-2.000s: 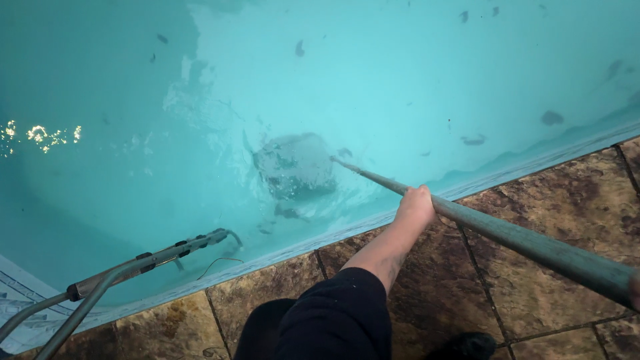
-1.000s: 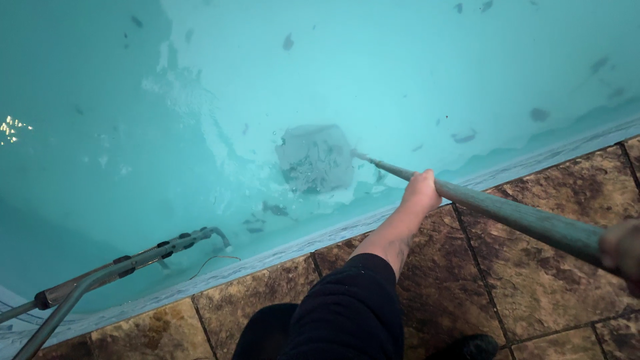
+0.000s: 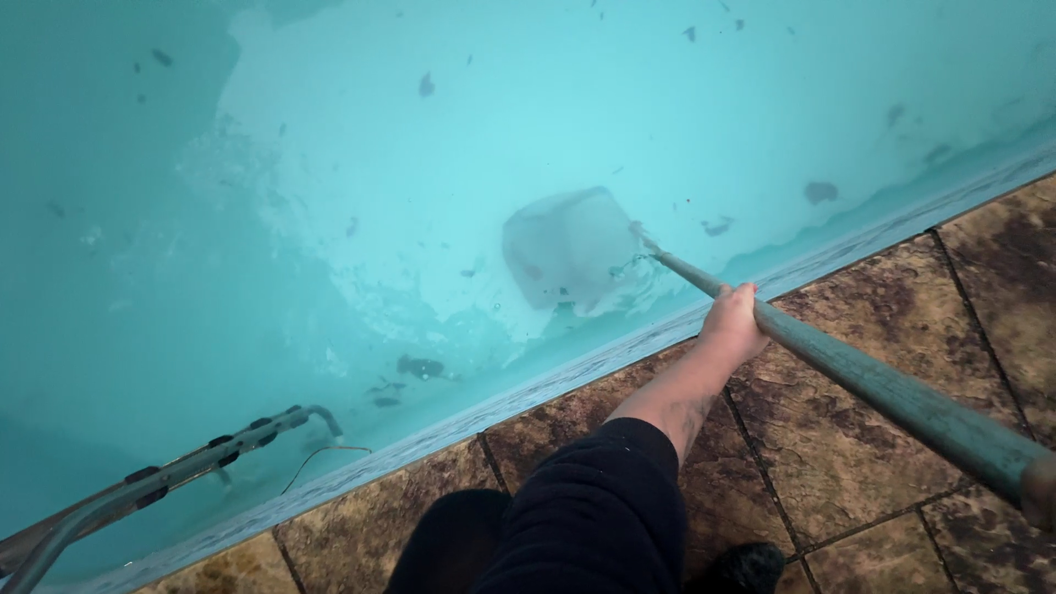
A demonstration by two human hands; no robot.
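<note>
My left hand [image 3: 733, 322] is closed around a long, weathered pole [image 3: 874, 384] where it crosses the pool's edge. At the right frame edge my right hand [image 3: 1039, 491], only partly in view, grips the thick upper part of the same pole. The pole slants down to the left into the water. At its far end a pale mesh skimmer net [image 3: 569, 247] lies under the surface, with a few dark bits in or over it. Dark leaf-like debris [image 3: 821, 193] shows in the water beyond the net, and more [image 3: 421, 367] lies nearer the pool wall.
A metal pool ladder [image 3: 190, 470] reaches into the water at lower left, with a thin curved line [image 3: 326, 448] beside it. The pool edge [image 3: 594, 355] runs diagonally before me. Brown stone-look tiles [image 3: 866, 330] and my dark shoe [image 3: 747, 568] are at its near side.
The net, first rippling the water at the surface, now shows deeper and more smoothly outlined. It has moved to the right along the pool wall. Both hands keep hold of the pole.
</note>
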